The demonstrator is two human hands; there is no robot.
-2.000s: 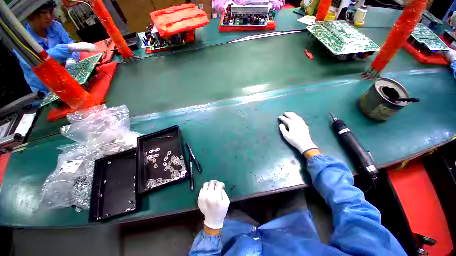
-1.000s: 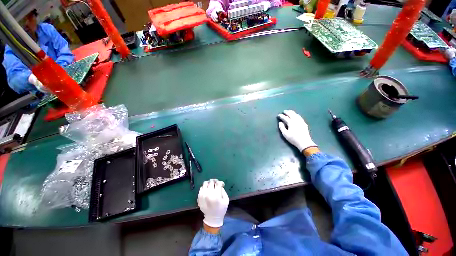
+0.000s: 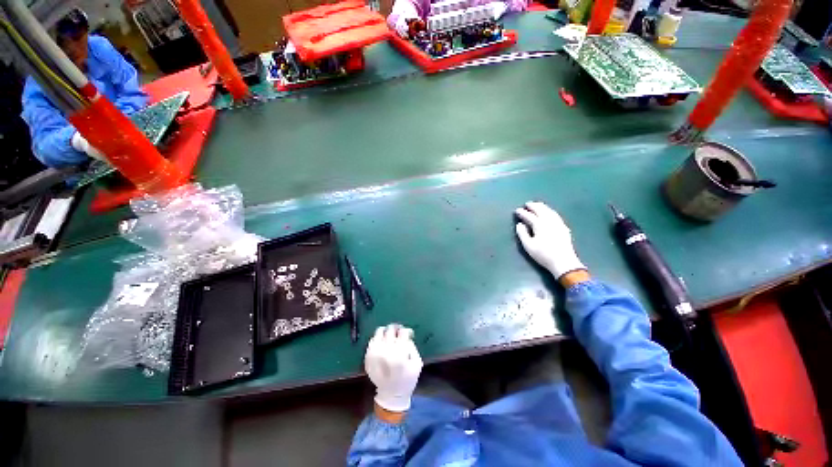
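Note:
My left hand point(image 3: 393, 368), in a white glove, rests at the bench's front edge with its fingers curled; whether anything is in it cannot be told. My right hand point(image 3: 547, 240), also gloved, lies palm down on the green bench point(image 3: 438, 246) with nothing visible in it. The black electric screwdriver point(image 3: 657, 274) lies to the right of my right hand, its bit pointing away from me. A black parts tray point(image 3: 302, 285) with small silvery parts is left of my left hand, beside a second black tray point(image 3: 216, 330) holding a few bits. Two thin dark sticks point(image 3: 357, 296) lie beside the trays.
Crumpled clear bags point(image 3: 150, 283) lie left of the trays. A grey can point(image 3: 709, 182) with a dark handle stands at the right. Boards point(image 3: 629, 68) and red carriers point(image 3: 442, 57) are across the bench, between red-orange posts point(image 3: 741, 68). A person point(image 3: 68, 100) works at far left.
The view has shifted slightly. My hands keep their places on the bench. The far board and red carrier at top centre have turned to an angle. The person at left has moved their arms.

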